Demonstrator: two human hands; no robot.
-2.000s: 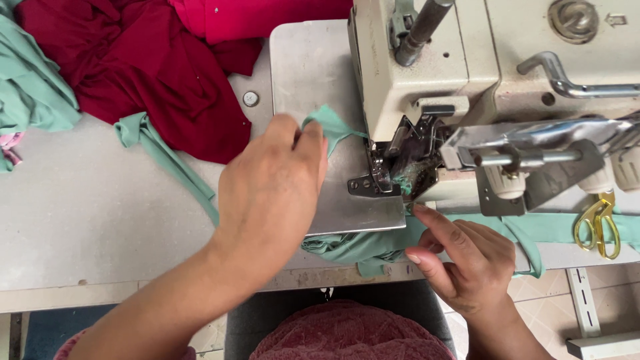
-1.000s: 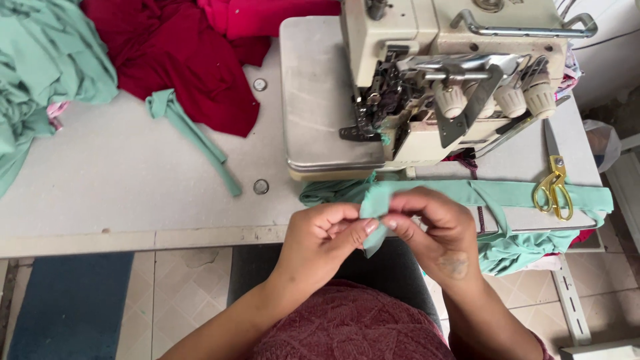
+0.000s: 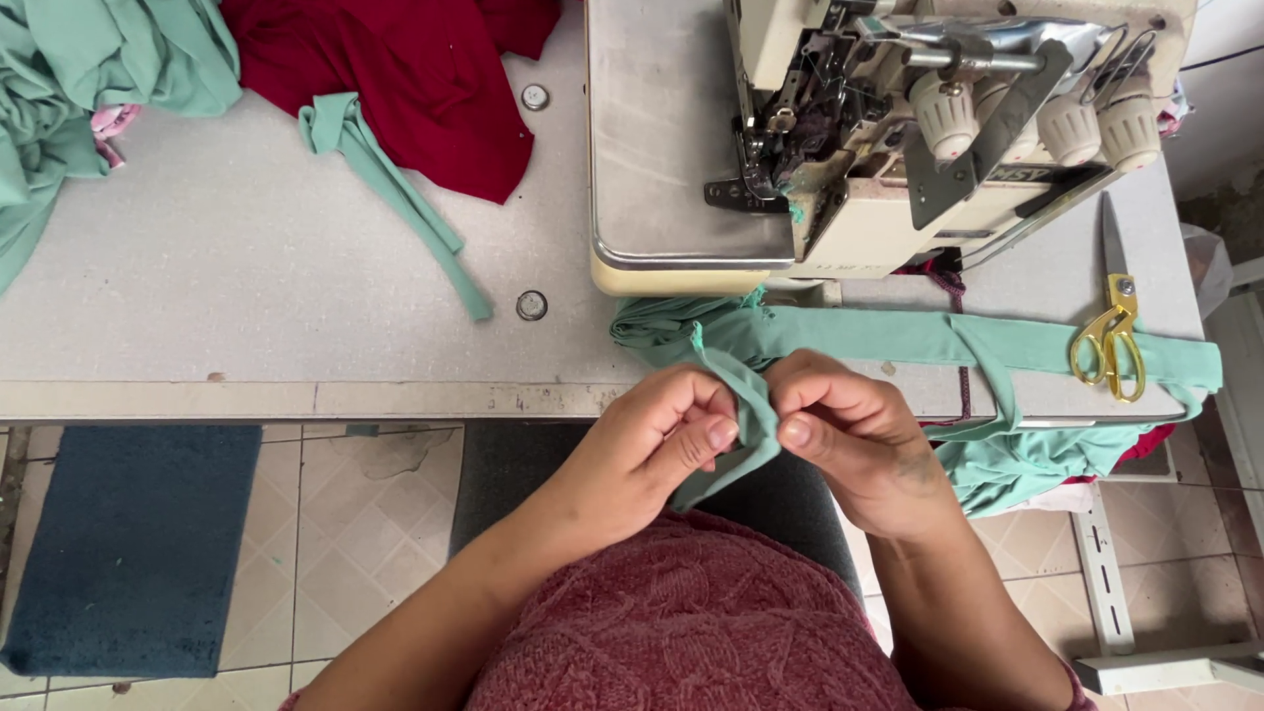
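Note:
Over my lap, just in front of the table edge, my left hand [image 3: 657,449] and my right hand [image 3: 854,434] pinch a narrow strip of green fabric [image 3: 752,405] between them. The strip is folded and its upper tip carries a bit of green thread. Above it stands an overlock sewing machine [image 3: 879,217], with green thread scraps at its presser foot [image 3: 746,196]. Behind my hands, a long green fabric band [image 3: 859,334] runs along the table's front, bunched at its left end. Gold-handled scissors [image 3: 1114,331] rest on the band's right part.
Dark red fabric [image 3: 395,89] and a heap of green fabric [image 3: 128,49] lie at the upper left. A folded green strip [image 3: 415,217] lies near two round metal pieces [image 3: 531,304]. More green fabric [image 3: 1047,459] hangs below the table at right.
Both hands have moved from the machine's front to over my lap. The green piece that was by the presser foot is between my fingers. The view has shifted.

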